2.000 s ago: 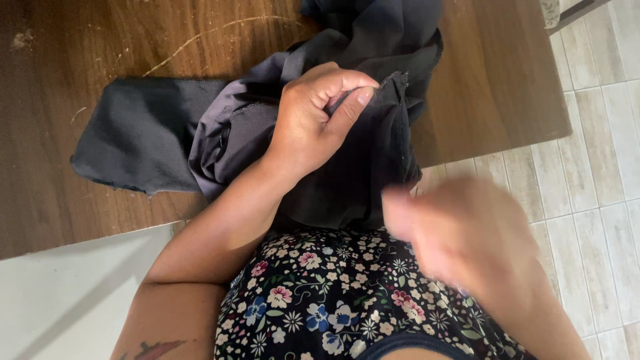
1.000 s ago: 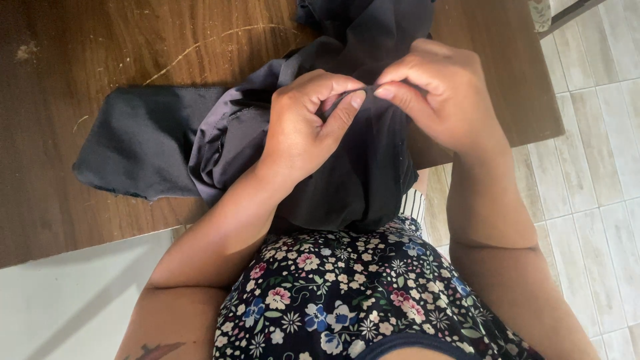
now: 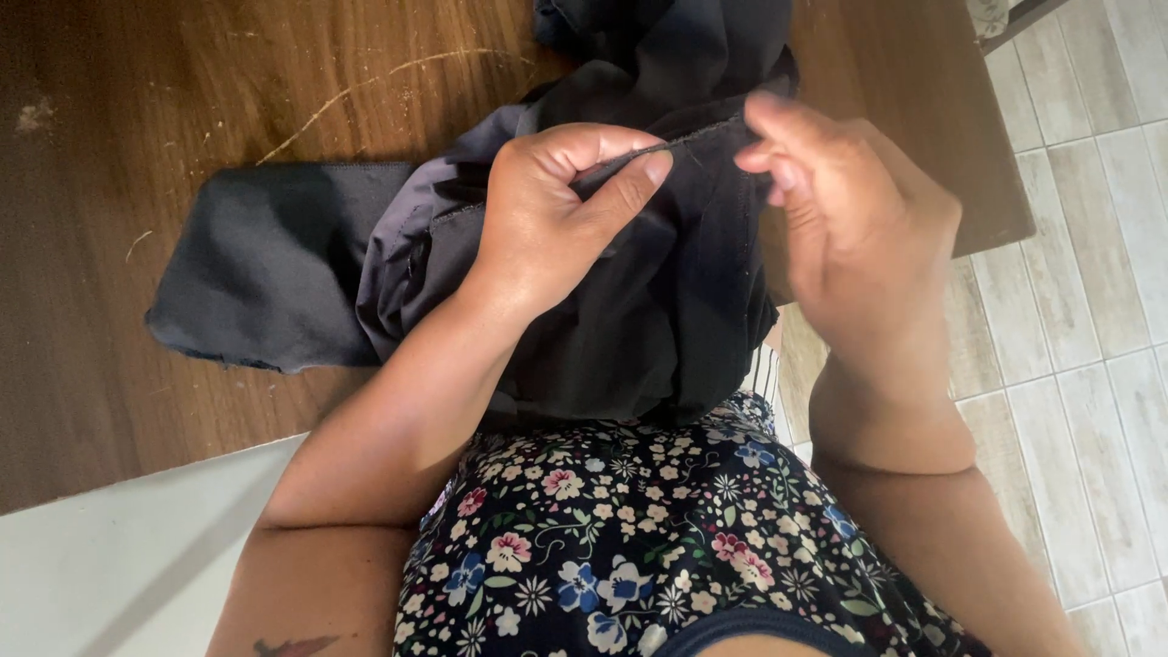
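Note:
A dark cloth garment [image 3: 630, 328] lies bunched over the wooden table's edge and hangs toward my floral top. My left hand [image 3: 570, 210] pinches its stitched seam edge between thumb and forefinger. Just right of that pinch, my right hand [image 3: 849, 201] is raised beside the seam, slightly blurred, with its fingertips close together near the cloth. Whether the right fingers hold a thread or a small tool cannot be made out. A flat dark part of the cloth [image 3: 274, 265] spreads to the left on the table.
The brown wooden table [image 3: 119, 401] has scratches and small bits of lint on it. Its right edge ends above a tiled floor [image 3: 1077, 438]. A pale surface [image 3: 137, 557] lies below the table's near edge at the lower left.
The right hand was low and blurred, then met the left at the seam, and now is apart from it to the right. The left hand keeps its pinch on the cloth.

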